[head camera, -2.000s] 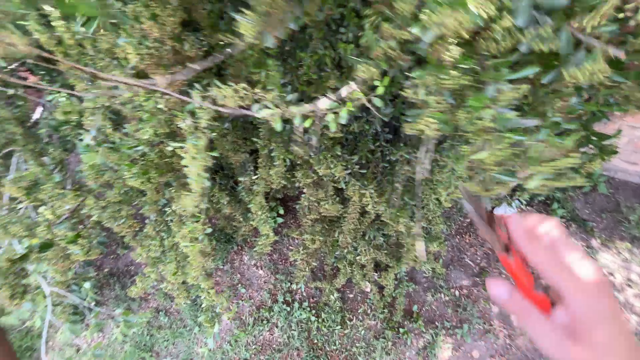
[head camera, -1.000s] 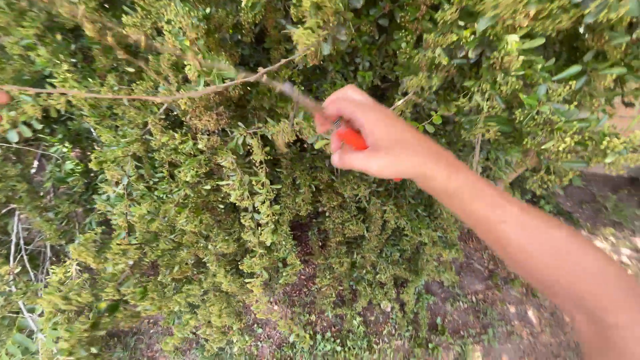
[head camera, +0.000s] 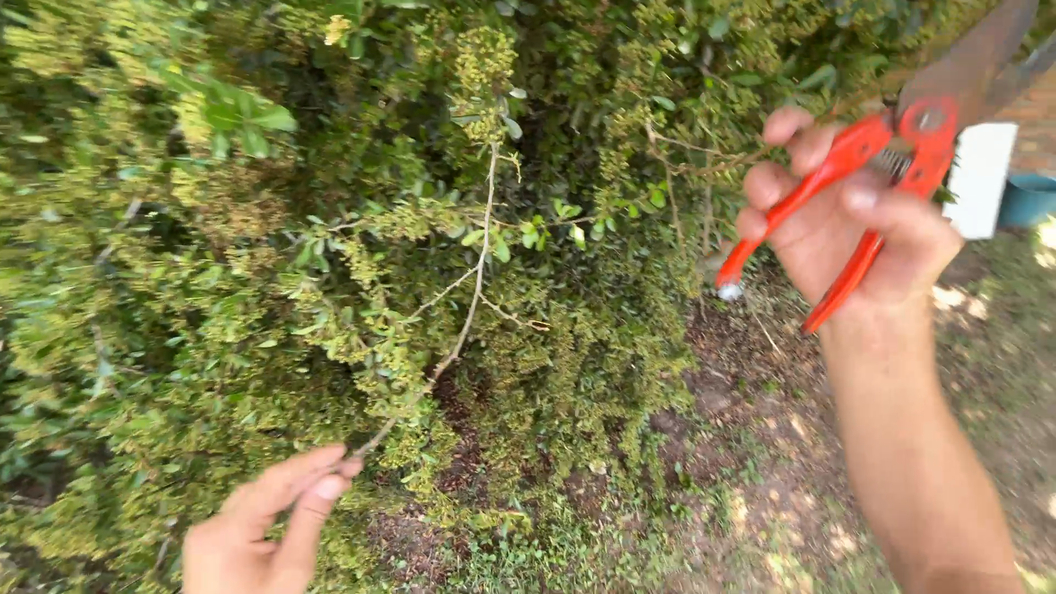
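Observation:
My left hand (head camera: 268, 524), low and left of centre, pinches the lower end of a thin woody branch (head camera: 470, 322) between thumb and fingers. From there the branch rises through the middle, with short side twigs and a leafy tuft at its top. At the upper right my right hand (head camera: 854, 210) holds red-handled bypass pruning shears (head camera: 928, 124). Their handles are spread, a coil spring shows between them, and the blades point up and right, away from the branch.
A dense leafy shrub (head camera: 206, 330) fills the left and middle. Grass and bare soil (head camera: 792, 462) lie below at the right. Behind my right hand are a white panel (head camera: 982, 181), a teal pot (head camera: 1030, 200) and part of a brick surface.
My right hand with the shears has moved from the middle of the shrub to the upper right. My left hand has come into clear view, holding the branch.

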